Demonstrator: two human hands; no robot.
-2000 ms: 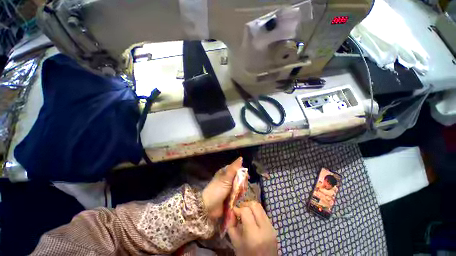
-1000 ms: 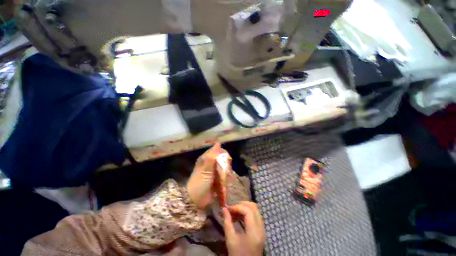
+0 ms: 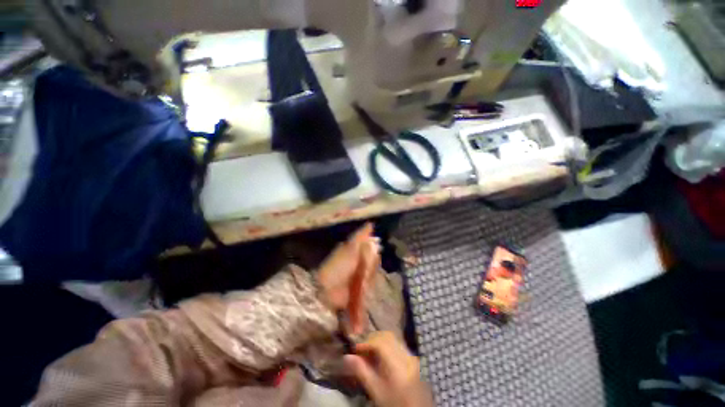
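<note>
A pink-orange citrus segment, likely pomelo (image 3: 362,290), is held upright and edge-on over the lap, with a small white bit at its top. My left hand (image 3: 343,270) holds it from the left side, fingers pointing up. My right hand (image 3: 387,370) is at its lower end, thumb and fingers bent close together. The picture is blurred, so whether the right fingers pinch a shred of skin cannot be told.
A sewing machine (image 3: 230,24) stands on the table beyond. Near the table edge lie a dark phone on a strap (image 3: 316,147), scissors (image 3: 404,163) and a bobbin tray (image 3: 513,143). Navy fabric (image 3: 103,183) hangs at left. A smartphone (image 3: 502,282) is on the patterned seat (image 3: 445,334).
My right hand has moved slightly down, away from the segment's lower end. Less white shows on the segment than before. The view has shifted a little.
</note>
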